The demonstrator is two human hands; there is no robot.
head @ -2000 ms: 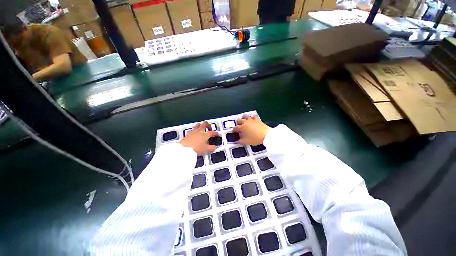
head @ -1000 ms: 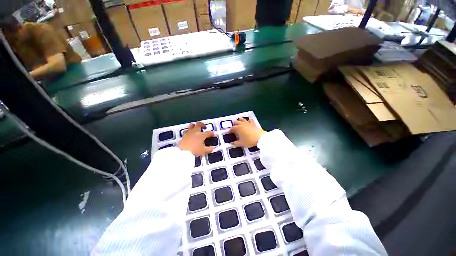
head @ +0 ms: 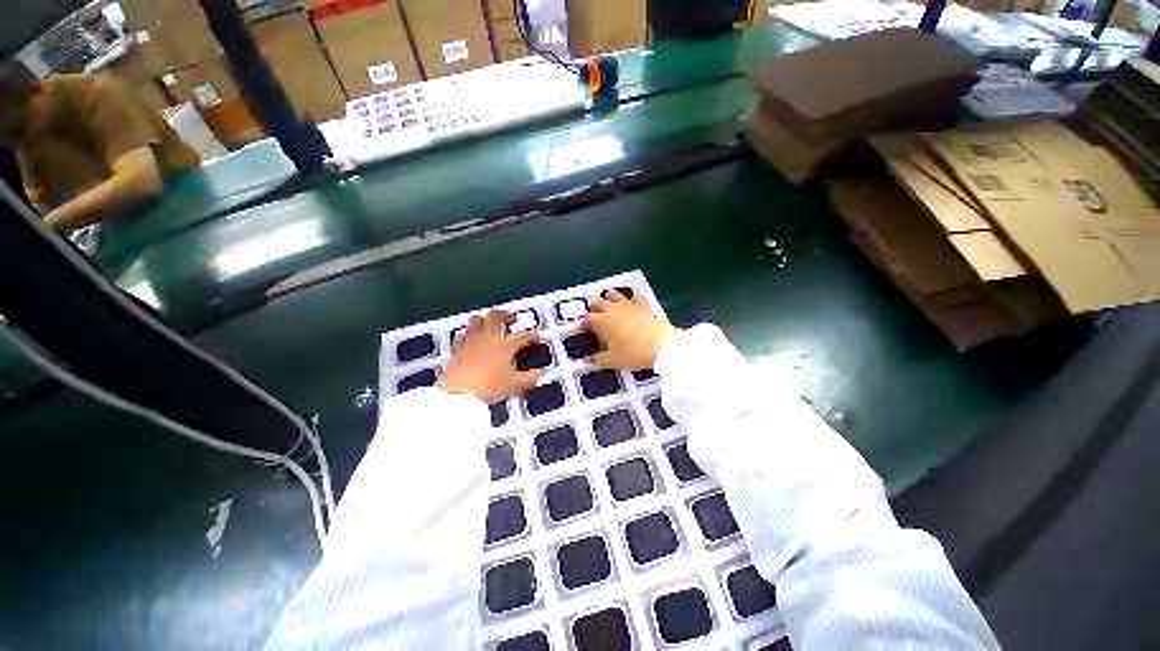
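A white foam tray (head: 394, 404) lies on the green bench before me, with rows of dark rounded watch bodies (head: 556, 444) in its pockets. In the far row, units glow, one a lit screen (head: 573, 309) between my hands. My left hand (head: 487, 361) rests on the far rows at left, fingers bent and apart over the units. My right hand (head: 626, 336) rests on the same rows at right, fingers spread. Both hands touch the units in their pockets and hold nothing lifted. My white sleeves hide the tray's sides.
Flattened cartons (head: 1018, 210) and a stack of brown cardboard sheets (head: 865, 83) lie at the right. A dark post with white cables (head: 242, 444) stands at the left. Another white tray (head: 471, 106) lies across the bench. A person (head: 102, 146) sits at the far left.
The view has shifted slightly. My hands stay on the far rows of the tray, with only small finger movements. The tray has hardly moved.
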